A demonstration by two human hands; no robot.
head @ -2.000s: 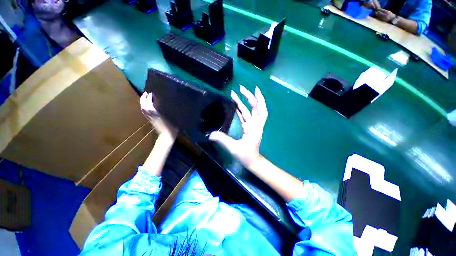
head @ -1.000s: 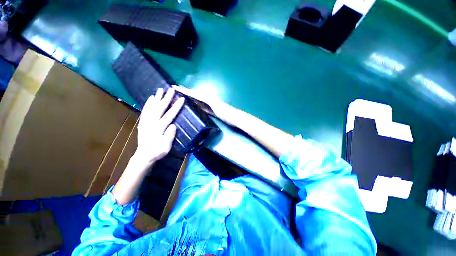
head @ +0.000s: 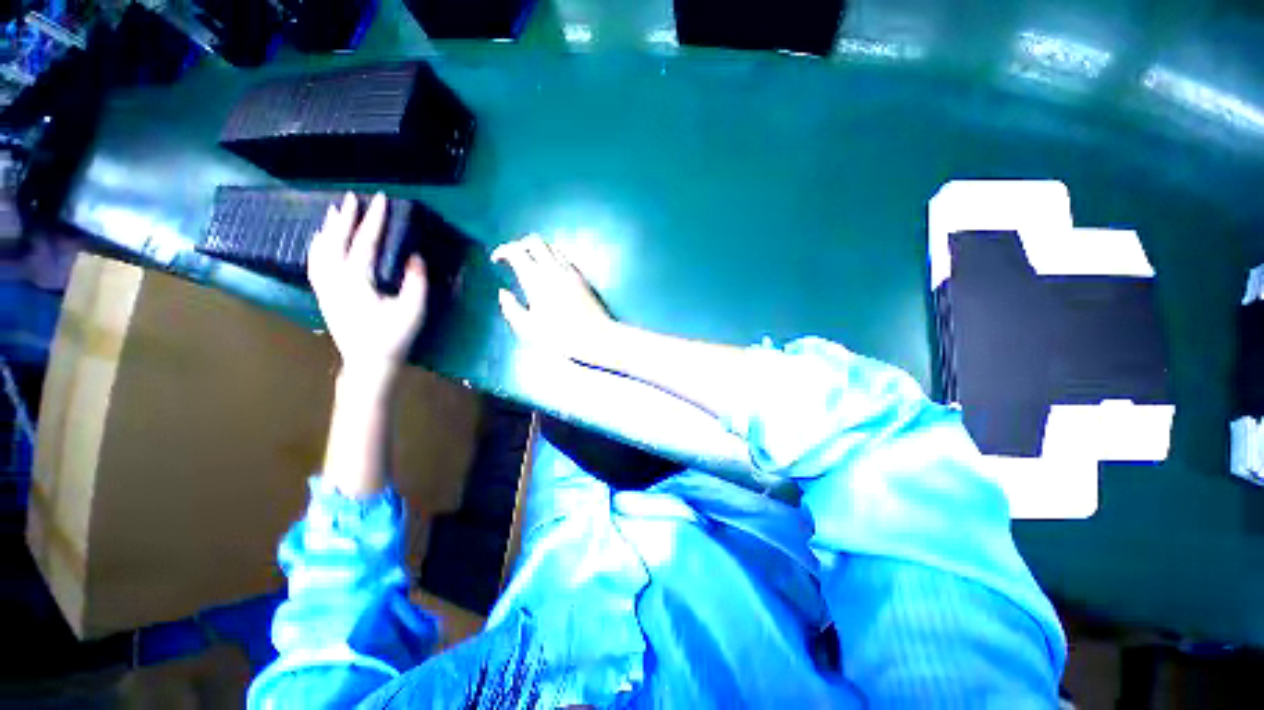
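Note:
A nested stack of black inserts (head: pixel 264 229) lies on the green bench near its front left edge. My left hand (head: pixel 367 284) rests over its right part with fingers bent over the top; the fingertips' hold is partly hidden. A second ribbed stack of black inserts (head: pixel 347 122) lies just behind it. My right hand (head: pixel 548 284) is beside the right end of the near stack, fingers apart, holding nothing. A pile of flat carton blanks (head: pixel 1060 340), black with white flaps, lies on the right of the bench.
A large brown shipping carton (head: pixel 208 444) stands below the bench edge at the left. Several black boxes, cut off by the top edge, stand on the far side, one at top centre (head: pixel 760 20). More blanks (head: pixel 1252 375) are at the far right edge.
The black stack that both hands held at the bench edge now lies on the bench, parallel to the other stack. My right hand has come away from it. The view has shifted.

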